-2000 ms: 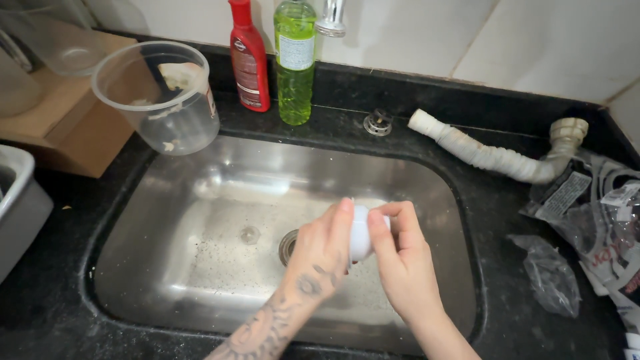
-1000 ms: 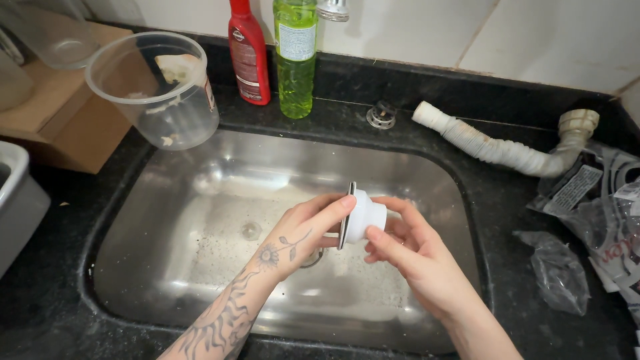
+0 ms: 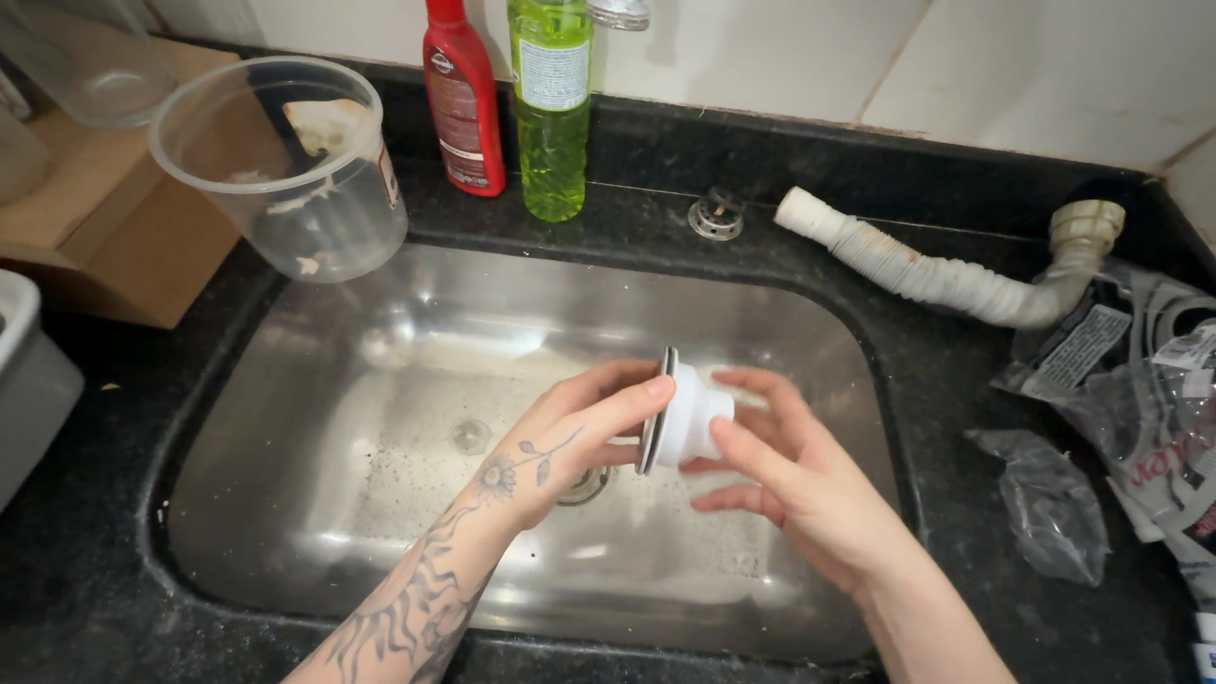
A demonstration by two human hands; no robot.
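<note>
A white plastic sink drain fitting [image 3: 692, 418] with a dark-edged metal rim is held sideways above the stainless steel sink basin [image 3: 380, 560]. My left hand [image 3: 589, 418] grips it by the rim, thumb on the near side. My right hand [image 3: 779, 465], slightly blurred, is curled around the narrow end, its thumb at the white plastic; whether the other fingers touch it I cannot tell. Below, partly hidden by my left hand, is the drain hole [image 3: 584, 486] in the basin floor. A small metal strainer basket [image 3: 716, 217] sits on the black counter behind the basin.
A clear plastic tub [image 3: 323, 228] stands at the basin's back left corner, near a cardboard box [image 3: 142, 256]. Red [image 3: 463, 114] and green [image 3: 553, 142] bottles stand behind the basin. At right lie a corrugated white drain hose [image 3: 912, 261], a crumpled clear bag [image 3: 1050, 503] and printed plastic packaging [image 3: 1159, 408].
Two seconds ago both hands were close around the white fitting; it has since been turned sideways, showing its rim. My right hand's fingers have since spread at the narrow end.
</note>
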